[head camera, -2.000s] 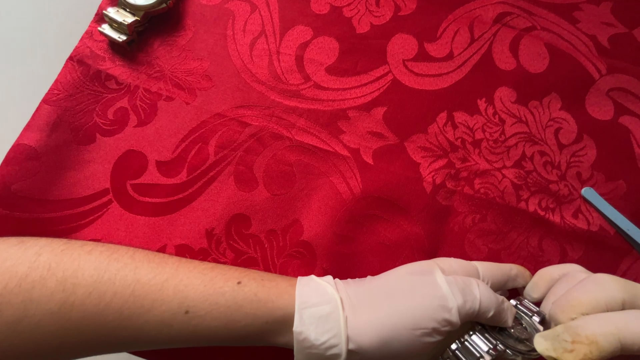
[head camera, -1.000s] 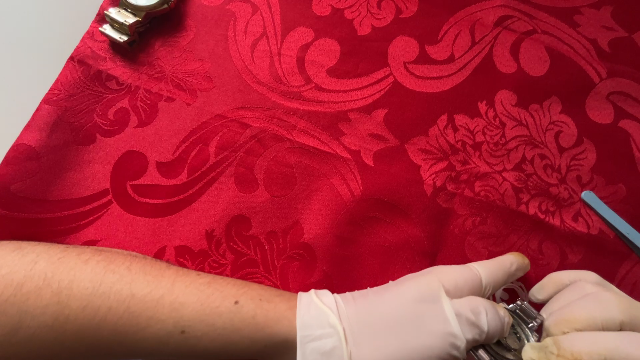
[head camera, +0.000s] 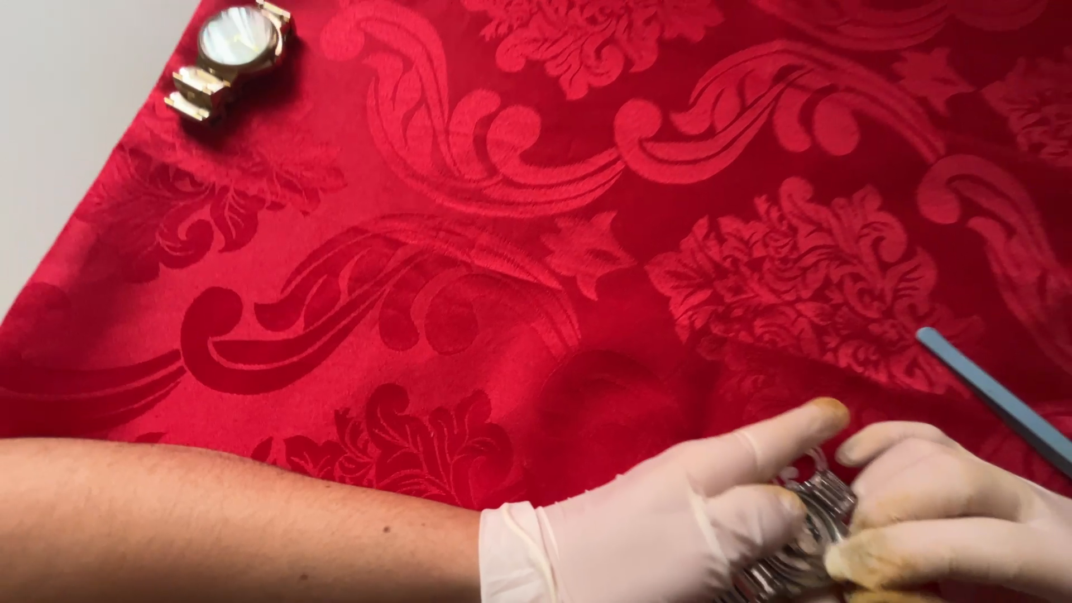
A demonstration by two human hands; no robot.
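A silver-coloured wristwatch with a metal link bracelet (head camera: 825, 494) is held between my two gloved hands at the bottom right. My left hand (head camera: 670, 519), in a white glove with a stained fingertip, grips the watch from the left, its index finger stretched out above the case. From the right, my right hand (head camera: 938, 511) has its fingers on the case and bracelet; its glove bears yellowish-brown stains. Parts of the watch are hidden under the fingers, and the lower part is cut off by the frame's edge.
A red damask cloth (head camera: 469, 310) with a scroll and floral pattern lies under everything. Near its upper left edge rests a gold-coloured wristwatch (head camera: 239, 38). A blue-grey stick-like tool (head camera: 997, 398) lies by my right hand. Pale surface (head camera: 75, 100) shows at the left.
My left index finger, nearer the watch two seconds ago, is now lifted and extended. The view has shifted slightly, showing more of the gold-coloured watch.
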